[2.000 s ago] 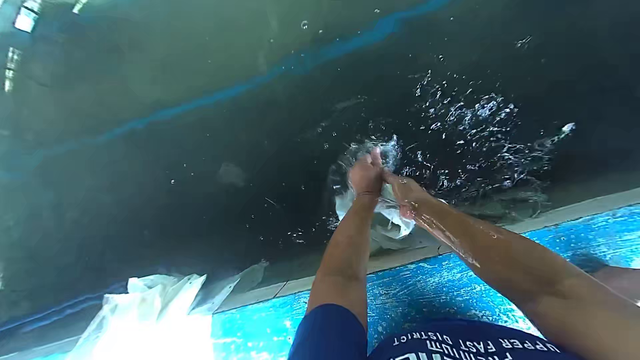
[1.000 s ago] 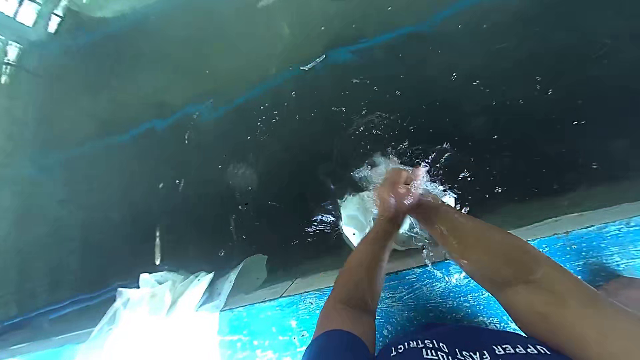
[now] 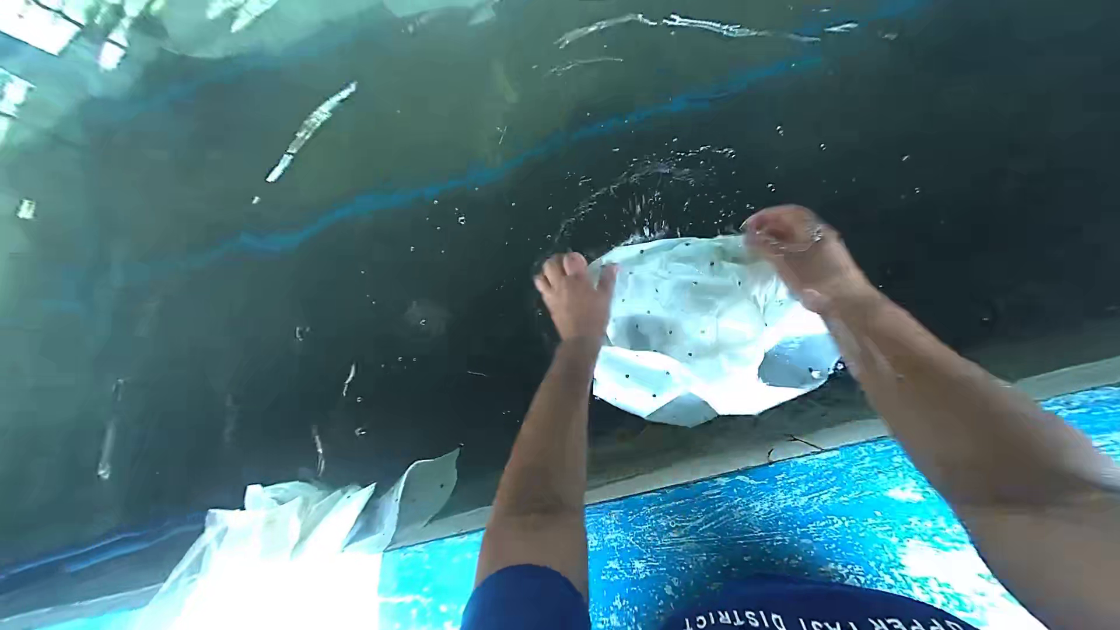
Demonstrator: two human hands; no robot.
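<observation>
A white sheet with small dark dots (image 3: 691, 324), thin like plastic or cloth, lies spread in the dark water between my hands. My left hand (image 3: 577, 293) is at its upper left edge, thumb on the sheet's side; whether it pinches the edge is not clear. My right hand (image 3: 792, 245), blurred and wet, is at the upper right corner with curled fingers, and its grip is also unclear. Droplets and ripples show just beyond the sheet's far edge.
A pale rim (image 3: 647, 477) borders the water on my side, beside a worn blue painted surface (image 3: 744, 516). More white sheets (image 3: 280, 534) hang over the rim at the lower left, brightly lit. A blue line (image 3: 376, 201) crosses the water.
My hands were together, splashing over the bunched white sheet; now they are apart, and the sheet is spread out between them.
</observation>
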